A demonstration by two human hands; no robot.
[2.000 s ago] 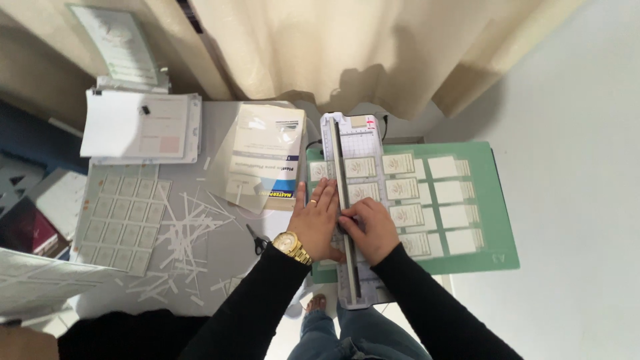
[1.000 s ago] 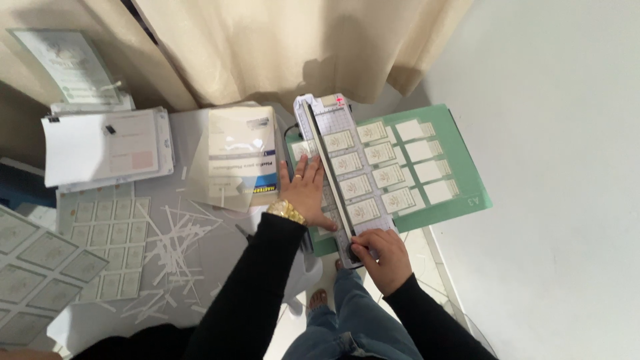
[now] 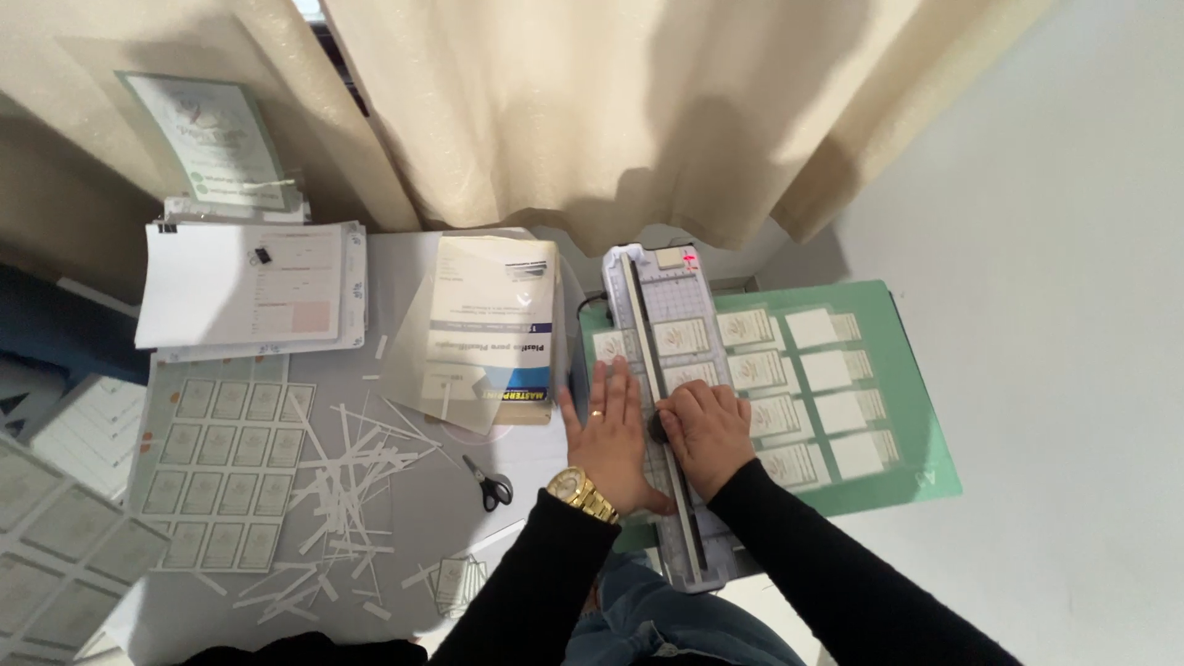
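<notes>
A white sliding paper trimmer point(image 3: 680, 277) lies over a green mat point(image 3: 911, 388). My left hand point(image 3: 610, 444), with a ring and a gold watch, presses flat with fingers spread on the left side of the trimmer's rail. My right hand point(image 3: 708, 435) grips the black cutter slide point(image 3: 659, 427) on the rail. A laminated sheet of printed cards point(image 3: 683, 335) lies under the rail, partly hidden by my hands. More laminated cards point(image 3: 757, 370) lie in columns to the right, beside white cards point(image 3: 837, 407) on the mat.
On the grey table point(image 3: 407, 592) left of my hands are black scissors point(image 3: 490, 483), many white paper offcuts point(image 3: 347, 481), a laminating-film pack point(image 3: 495, 314) and an uncut card sheet point(image 3: 231, 462). Behind them stands a paper stack point(image 3: 240, 287); a beige curtain point(image 3: 592, 111) hangs at the back.
My right hand has moved up along the trimmer rail from near its lower part. My left hand stays pressed beside the rail. The view has shifted.
</notes>
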